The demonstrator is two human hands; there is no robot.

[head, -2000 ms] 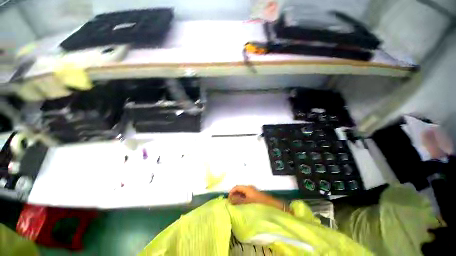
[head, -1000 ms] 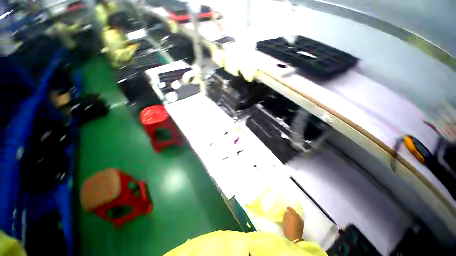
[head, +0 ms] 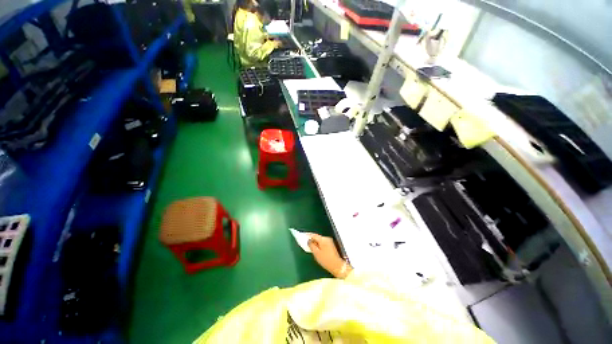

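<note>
My right hand [head: 327, 254] reaches out past the front edge of the bench, over the green floor. Its thumb and fingers are closed on a small white slip [head: 301, 238], flat and pointed, possibly paper or a wipe. A yellow smock sleeve covers the arm behind the wrist. My left hand is not in view. On the white work sheet [head: 335, 168] beside the hand lie a purple bit [head: 395, 222] and several small dark parts, too small to name.
A red stool with a brown seat [head: 188, 220] and a red stool [head: 277, 149] stand on the floor. Blue racks [head: 144, 158] line the left. Black trays [head: 446, 225] are stacked under the shelf at right. A person in a yellow smock [head: 251, 37] sits further down the bench.
The view has swung left along the aisle. My right hand has moved from the yellow cloth on the bench to beyond its front edge, and the white slip now shows in it.
</note>
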